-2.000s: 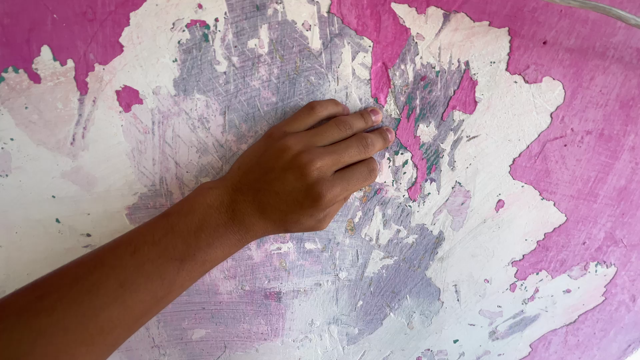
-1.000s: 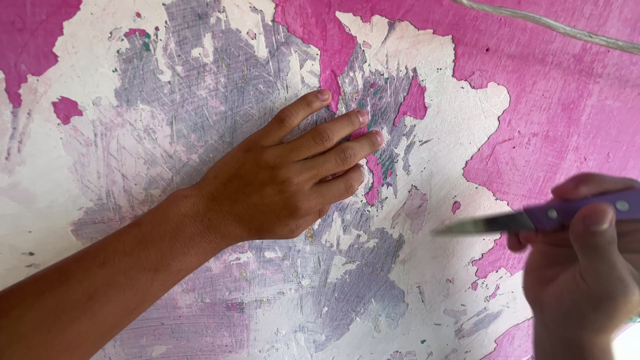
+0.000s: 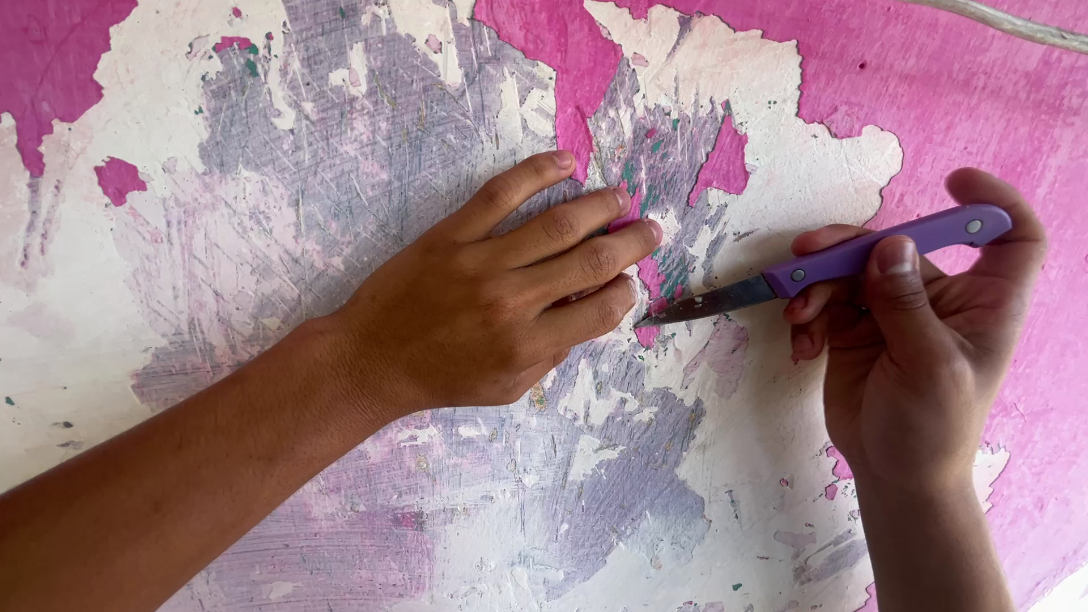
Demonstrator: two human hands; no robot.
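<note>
A wall [image 3: 765, 442] with peeling pink paint over white and grey-purple layers fills the head view. My left hand [image 3: 510, 289] lies palm down against it near the middle, fingers spread and holding nothing. My right hand [image 3: 918, 314], on the right, grips the purple handle of a small knife [image 3: 884, 246] with two rivets. The steel blade points left, its tip at the lower end of a narrow strip of pink paint [image 3: 650, 280], just beside my left fingertips. Part of that strip is hidden behind my left fingers.
Larger areas of pink paint [image 3: 977, 102] remain at the right and upper left, with ragged edges. A small pink patch [image 3: 727, 161] sits above the blade. A pale cable or cord [image 3: 1011, 24] crosses the upper right corner.
My right hand, absent two seconds ago, has come in from the right with the knife and moved left, bringing the blade to the pink strip. My left hand's fingers have spread apart.
</note>
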